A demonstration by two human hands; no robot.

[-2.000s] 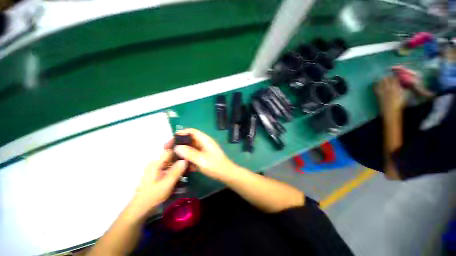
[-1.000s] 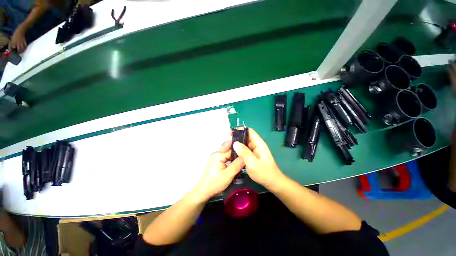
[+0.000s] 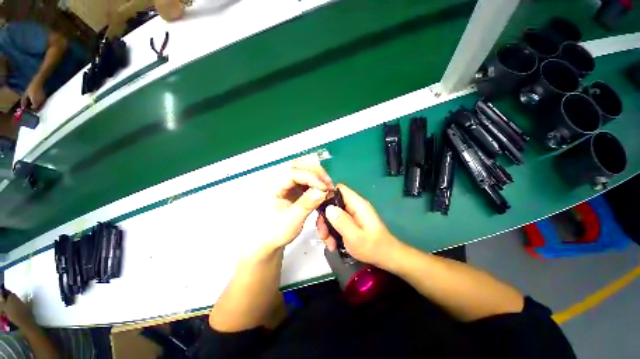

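Note:
A dark hair dryer body with a glossy pink end ring (image 3: 361, 282) hangs at the bench edge against my dark clothing, its black handle (image 3: 332, 210) pointing up and away from me. My right hand (image 3: 358, 228) is closed around the handle, thumb on top. My left hand (image 3: 298, 203) is at the handle's far end, its fingertips pinched together there. Whether they hold a small part or a wire is too small to tell. The fingers partly hide the handle.
Black handle shells (image 3: 477, 158) lie on the green surface at right, with black barrel housings (image 3: 579, 116) beyond. A row of black parts (image 3: 88, 259) lies on the white sheet (image 3: 175, 245). A white post (image 3: 477, 49) rises behind. Other people sit at left.
My left hand has moved from the lower handle up to its far end, fingertips pinching. My right hand keeps its hold. The body and pink ring have tilted to the right.

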